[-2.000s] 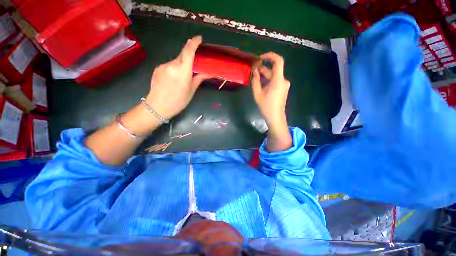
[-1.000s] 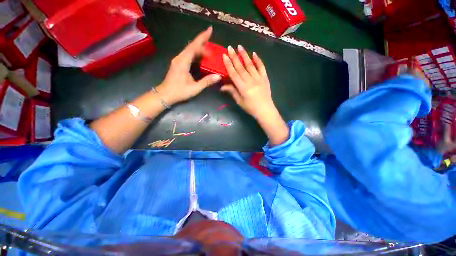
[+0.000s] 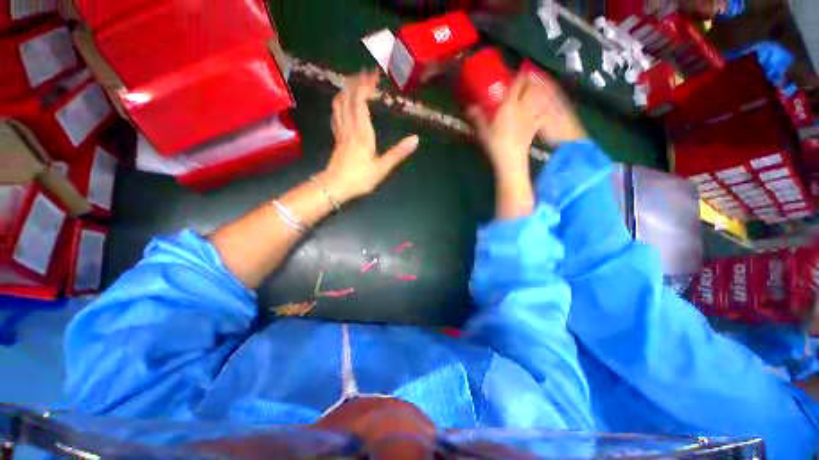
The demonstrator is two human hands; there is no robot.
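A closed red box is held at the far side, above the pale chipped edge, with motion blur. My right hand is on its near end, and another person's hand is close behind mine. My left hand is empty with fingers spread, over the dark green worktop. A second red box lies just beyond the edge, with a white flap sticking out at its left end.
Overlapping red boxes are piled at left. Thin slivers lie near me. White scraps lie at the far right. Printed red cartons stand at right. A neighbour's blue sleeve reaches in from the right, beside a scale.
My right hand has moved away from me and right with the red box. My left hand has let go of it. The neighbour's arm has reached in towards the far side.
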